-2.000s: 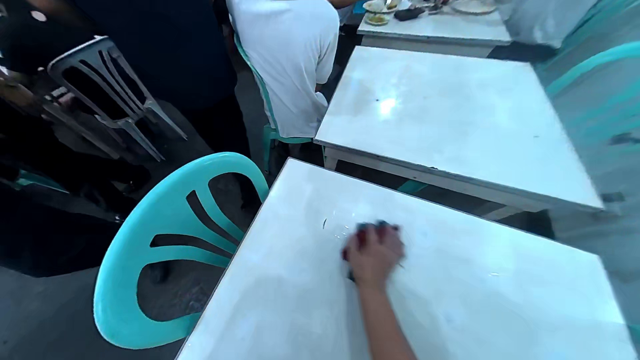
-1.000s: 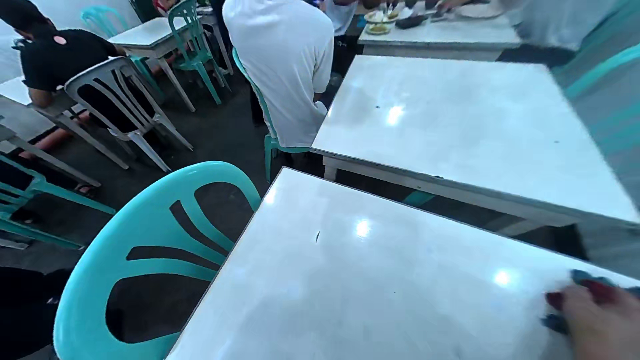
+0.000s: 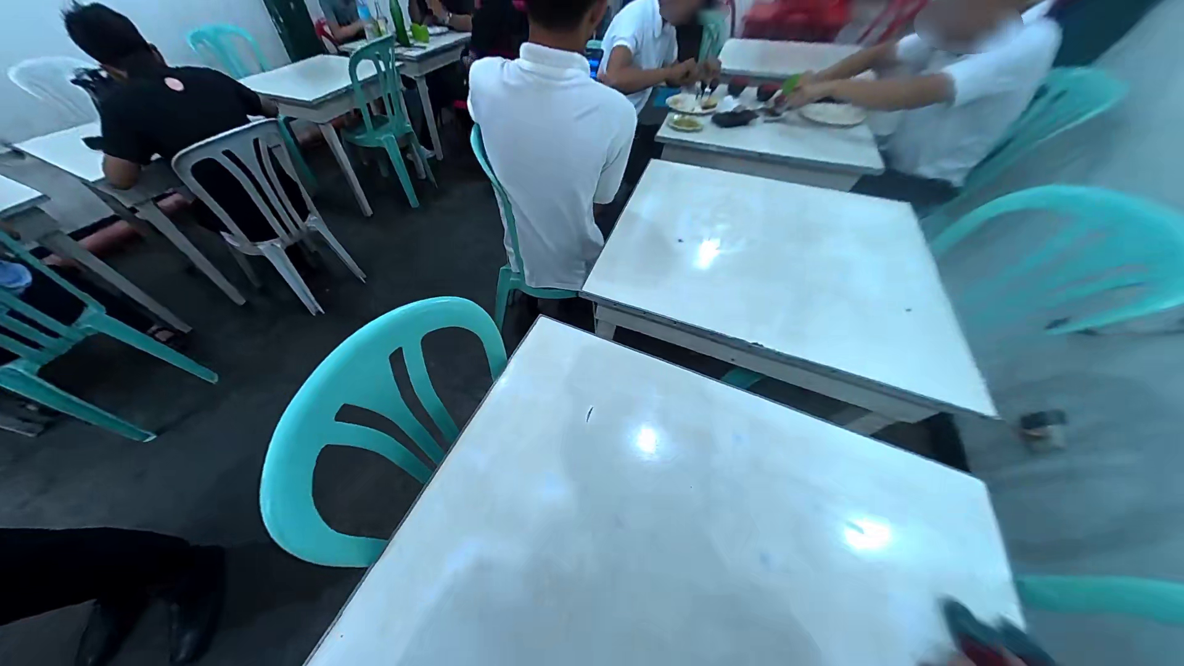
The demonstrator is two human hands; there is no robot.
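At the bottom right corner of the view, my right hand (image 3: 962, 658) shows only as a blurred sliver at the frame's edge. It is on a dark and red cloth (image 3: 990, 638), which lies by the right edge of the near white tabletop (image 3: 684, 518). The tabletop is glossy, with light reflections and a small dark mark. My left hand is not in view.
A turquoise plastic chair (image 3: 305, 444) stands at the table's left edge. A second white table (image 3: 795, 268) is just beyond. A seated person in a white shirt (image 3: 555, 157) is ahead; other people sit at a table (image 3: 740, 148) with plates. Another chair (image 3: 1091, 592) is at right.
My right hand with the cloth has moved from the middle of the tabletop to its right side, then to the near right. The view has shifted.
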